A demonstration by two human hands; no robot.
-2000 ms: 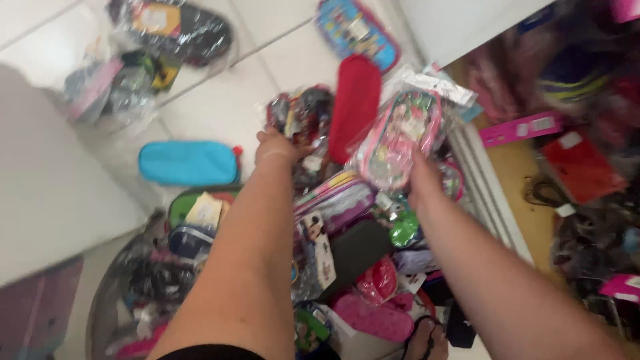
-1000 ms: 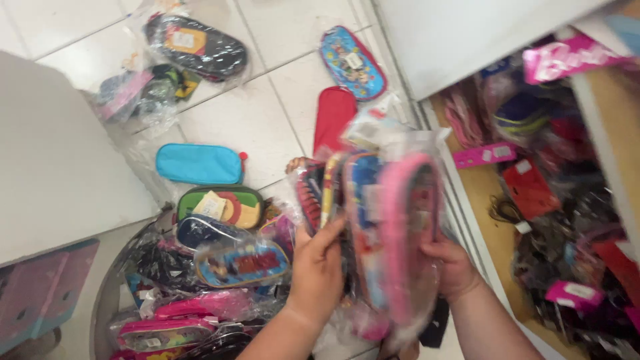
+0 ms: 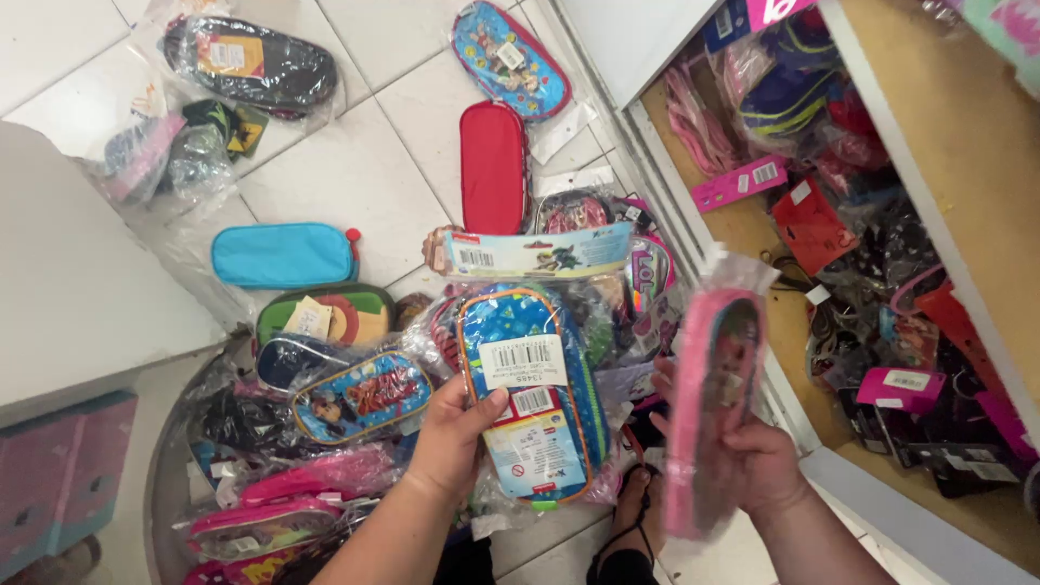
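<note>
My left hand (image 3: 459, 431) grips a blue pencil case with orange piping (image 3: 512, 325), packed in clear plastic with a printed header and white labels; more wrapped cases show behind it. In my right hand (image 3: 751, 459) is a pink pencil case (image 3: 691, 406) in clear plastic, held on edge and slightly blurred. Left of my left hand, a blue case with a yellow rim (image 3: 366, 396) lies on a heap of wrapped cases. A green case (image 3: 366, 313) and a plain light blue case (image 3: 283, 255) lie above it. Beyond my hands is a red case (image 3: 493, 171).
Several more packed cases lie on the white tiled floor, such as a black one (image 3: 301, 73) and a blue one with red edging (image 3: 536, 77). At right, an open wooden shelf unit (image 3: 959, 146) holds mixed wrapped goods. A white cabinet (image 3: 89, 268) stands at left.
The cases my two hands held bunched together a second ago are now apart: the pink one is at the right, the blue one at the left with its labelled side facing up.
</note>
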